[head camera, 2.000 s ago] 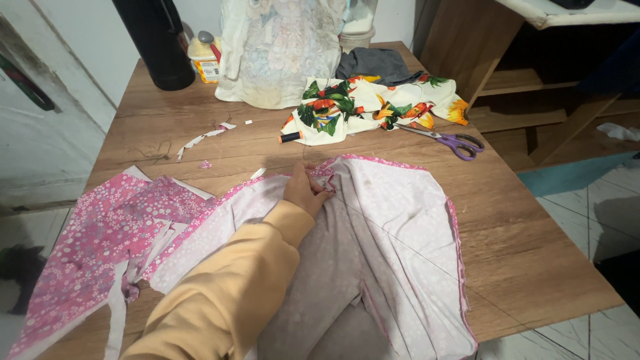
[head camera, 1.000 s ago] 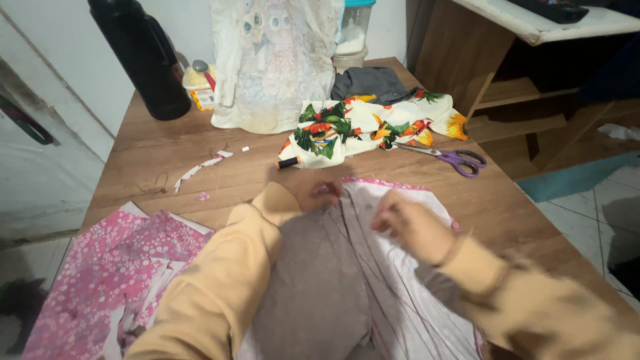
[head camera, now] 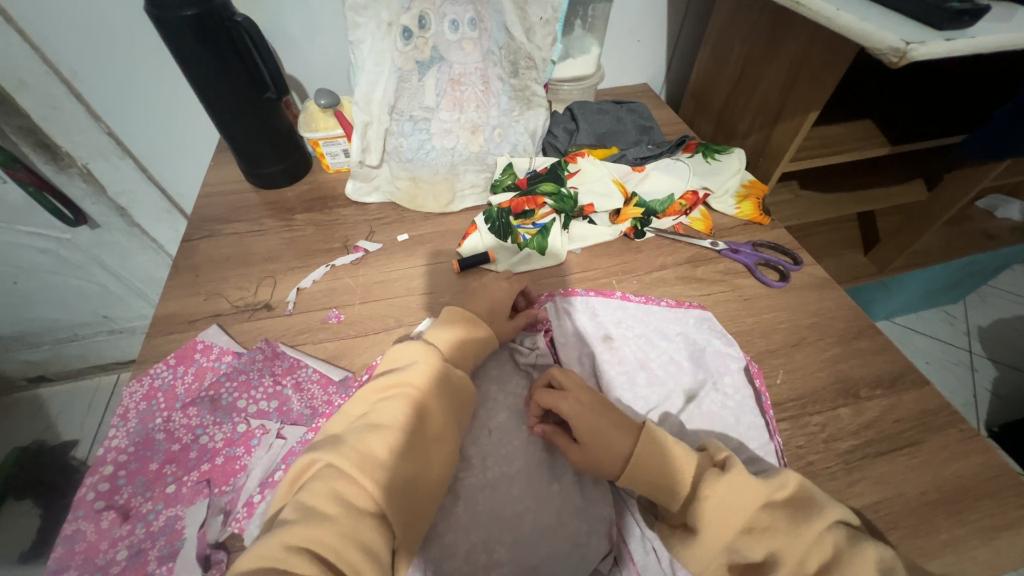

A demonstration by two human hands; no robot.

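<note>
My left hand [head camera: 498,304] pinches the top edge of a pink floral fabric piece [head camera: 656,344], which lies with its pale reverse side up. Lower and to the right, my right hand [head camera: 580,420] hovers over or rests on the same cloth, fingers curled near a dark pink seam; whether it grips a needle or thread cannot be told. A pink floral fabric [head camera: 208,400] with torn-looking strips lies at the left, printed side up. A spool of black thread [head camera: 474,261] rests just beyond my left hand. Purple-handled scissors [head camera: 748,254] lie at the right, blades on tropical-print fabric [head camera: 560,200].
At the back stand a black thermos [head camera: 240,96], a tub with a spoon [head camera: 326,136], a clear container [head camera: 578,56] and a hanging printed cloth [head camera: 460,104]. Dark grey cloth [head camera: 604,128] lies beside them. Fabric scraps [head camera: 328,272] and loose threads lie on the wooden table [head camera: 848,384].
My right hand, absent in the oldest frame, came in from the right and has since moved lower and left over the cloth. My left hand stays at the fabric's top edge.
</note>
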